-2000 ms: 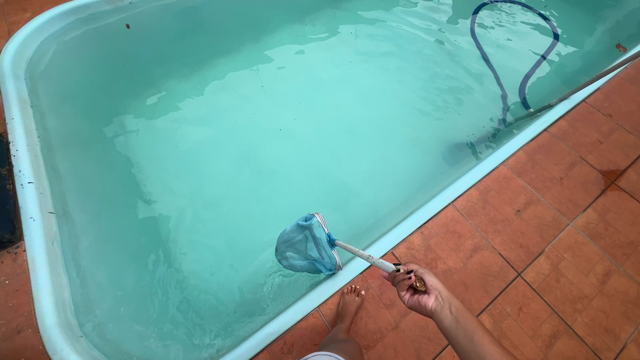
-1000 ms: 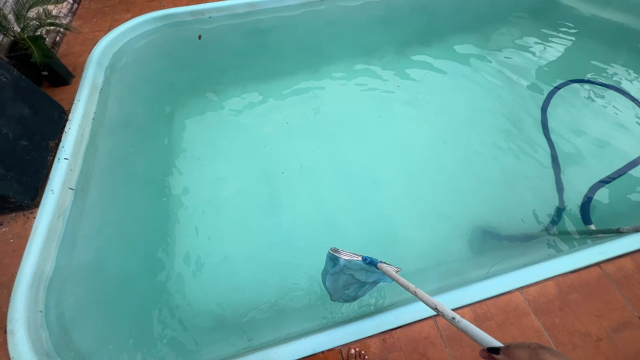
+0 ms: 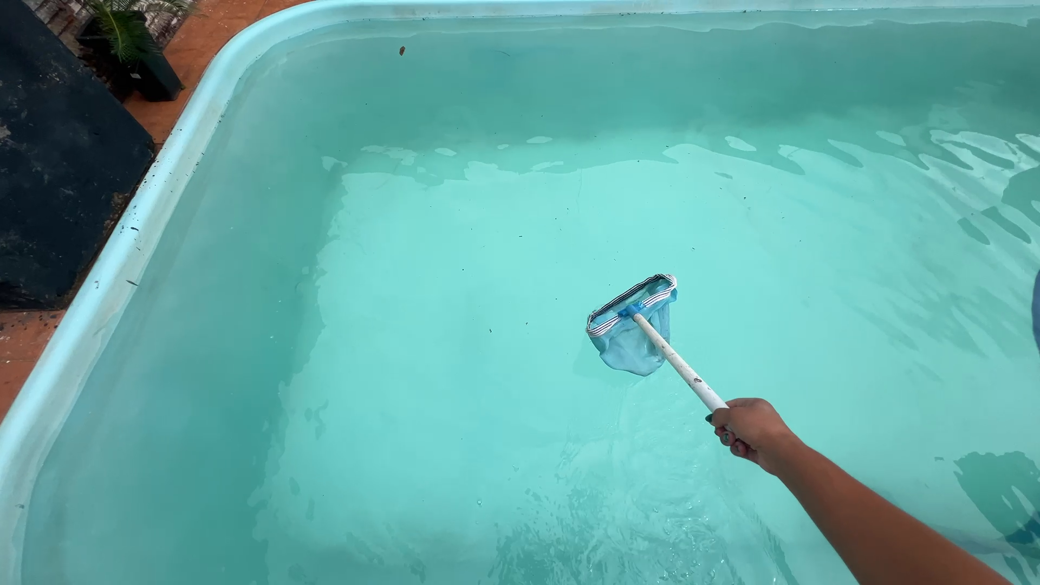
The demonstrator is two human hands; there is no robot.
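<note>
My right hand (image 3: 749, 431) grips the white pole (image 3: 681, 363) of a pool skimmer net, with the arm stretched out over the water from the lower right. At the pole's far end, the blue mesh bag (image 3: 632, 349) hangs from a striped frame (image 3: 605, 313) at the water surface. Whether the bag holds anything cannot be told. Small dark specks float or lie around the net, and a brown leaf (image 3: 401, 50) is in the water near the far edge. My left hand is out of view.
The light blue pool rim (image 3: 122, 252) curves along the left and far sides. Beyond it at the left are a dark panel or block (image 3: 61, 154), a plant in a dark pot (image 3: 154, 75) and terracotta tiles (image 3: 199, 49). A dark blue hose edge shows at the far right.
The skimmer net has moved away from the near rim, out over the water, still in my right hand. The view has shifted, so the near rim and tiles are out of sight.
</note>
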